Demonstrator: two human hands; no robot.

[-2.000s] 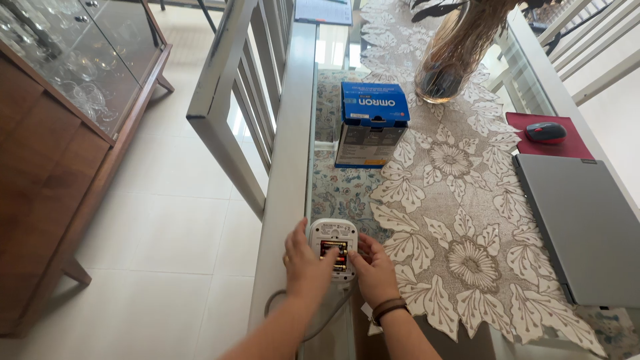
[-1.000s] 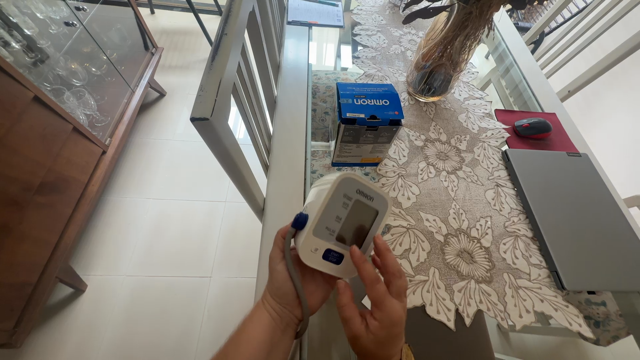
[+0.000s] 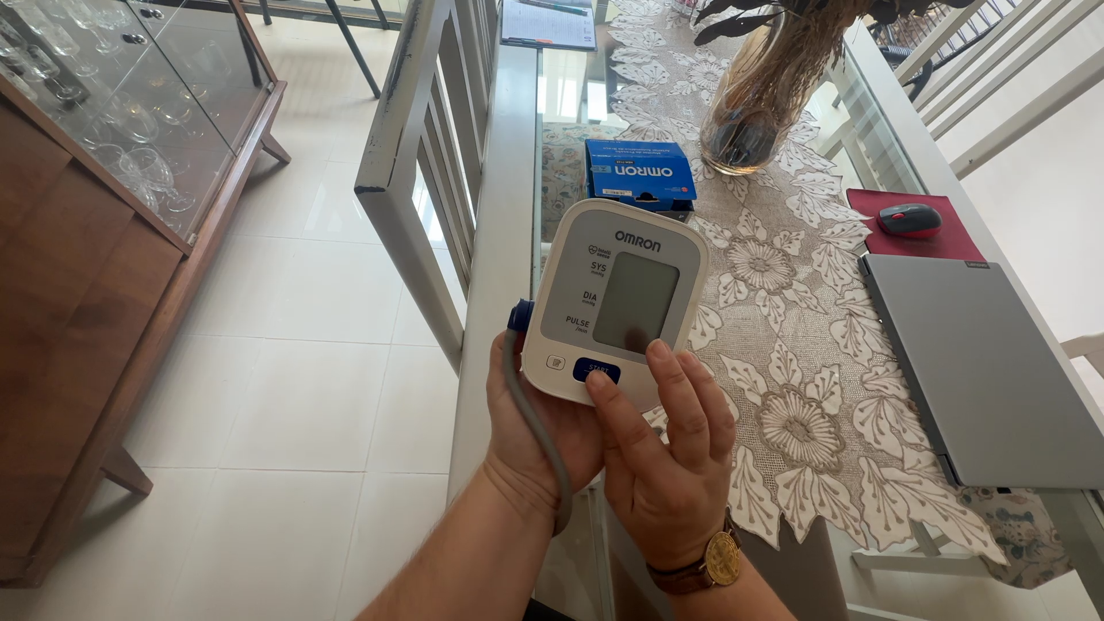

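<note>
An Omron blood pressure monitor (image 3: 617,302) is held up, tilted, with its blank grey display facing me. My left hand (image 3: 543,431) grips it from below and behind. A blue plug (image 3: 520,316) sits in its left side, and a grey air tube (image 3: 542,431) hangs from the plug across my left palm. With one fingertip my right hand (image 3: 673,448) touches the dark blue start button (image 3: 596,371); its other visible fingers are spread near the lower right edge. The blue Omron box (image 3: 640,172) stands on the glass table just behind the monitor, partly covered by it.
A lace table runner (image 3: 759,259) lies under a glass vase of dried stems (image 3: 750,121). To the right are a closed grey laptop (image 3: 992,371) and a mouse (image 3: 909,221) on a red mat. A clipboard (image 3: 548,21) lies far back. A chair (image 3: 405,172) and glass-front cabinet (image 3: 129,259) stand left.
Two seconds ago the monitor showed its back with the battery bay exposed; its display side now faces me. Since one second ago it has been raised, and a right fingertip has come onto the start button.
</note>
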